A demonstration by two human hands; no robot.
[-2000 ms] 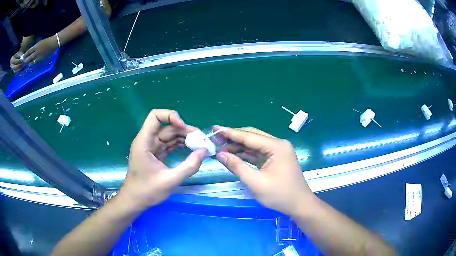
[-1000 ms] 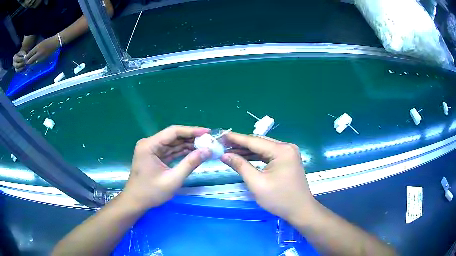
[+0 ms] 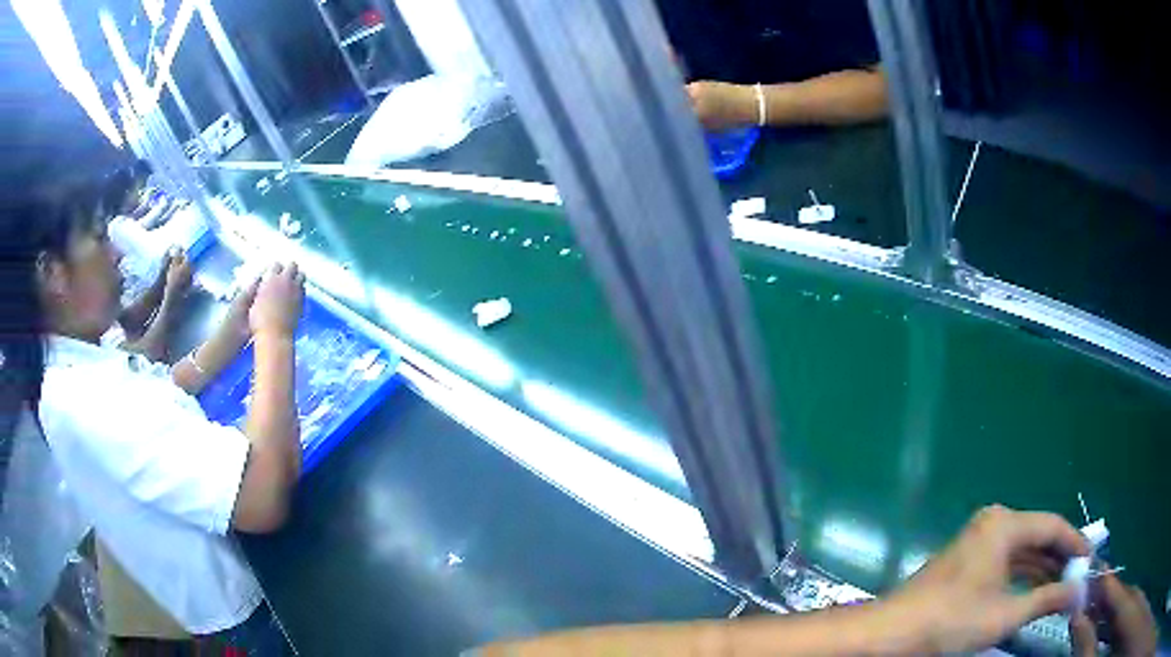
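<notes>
My left hand (image 3: 995,580) is at the lower right of the view, with thumb and fingers pinching a small white plastic unit (image 3: 1080,575). A thin pale stem sticks out of it to the right. Only the fingers of my right hand (image 3: 1120,619) show, at the bottom right corner; they are also on the unit, and the rest is cut off. Another white unit (image 3: 1094,533) with a thin upright stem shows just behind my fingertips, over the green belt. Whether a clear cover is on the held unit cannot be told.
A grey upright post (image 3: 642,244) slants across the green conveyor belt (image 3: 848,385). A white unit (image 3: 491,312) lies on the belt. At left, a person in white (image 3: 141,424) works over a blue bin (image 3: 366,408). Across the belt, another person's forearm (image 3: 822,100) shows near two units.
The view has swung far to the left, so my hands now appear at the lower right instead of the centre. The person at left has come into view; my blue bin has left it.
</notes>
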